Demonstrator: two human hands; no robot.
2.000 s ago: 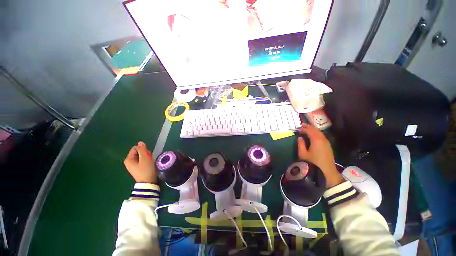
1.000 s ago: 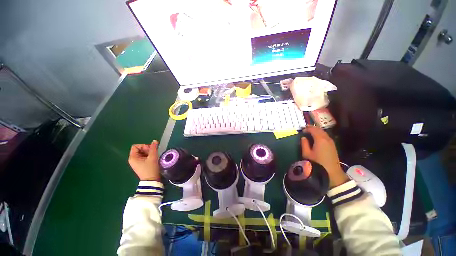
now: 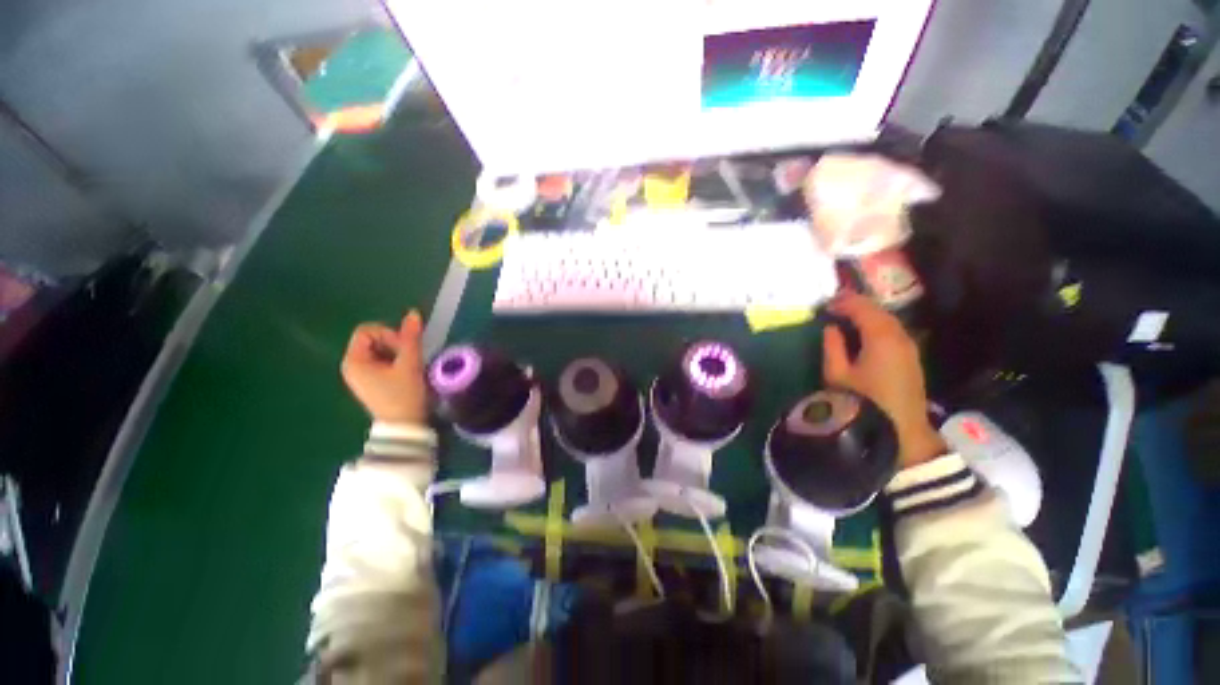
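Four white security cameras with black round fronts stand in a row: the leftmost (image 3: 482, 391) and third (image 3: 701, 394) have purple-pink lens rings, the second (image 3: 594, 407) and rightmost (image 3: 832, 452) look duller. White cables (image 3: 724, 573) run from their feet. My left hand (image 3: 387, 371) is left of the leftmost camera, fingers loosely curled with a gap to the thumb, nothing visible in it. My right hand (image 3: 880, 368) rests beyond the rightmost camera at the keyboard's right end, thumb and forefinger apart, nothing visible in it. Its wrist is beside the rightmost camera.
A white keyboard (image 3: 662, 268) lies below the bright monitor (image 3: 602, 94). Yellow tape (image 3: 484, 237) is at its left, a pale crumpled bundle (image 3: 863, 204) at its right. The mouse (image 3: 994, 468) is beside my right sleeve. A black case (image 3: 1070, 241) stands right.
The view has tipped downward, so the bench things sit higher in the picture. A blurred dark shape now shows at the bottom edge. The rightmost lens has lost its orange-pink tint. Both hands keep nearly the same places.
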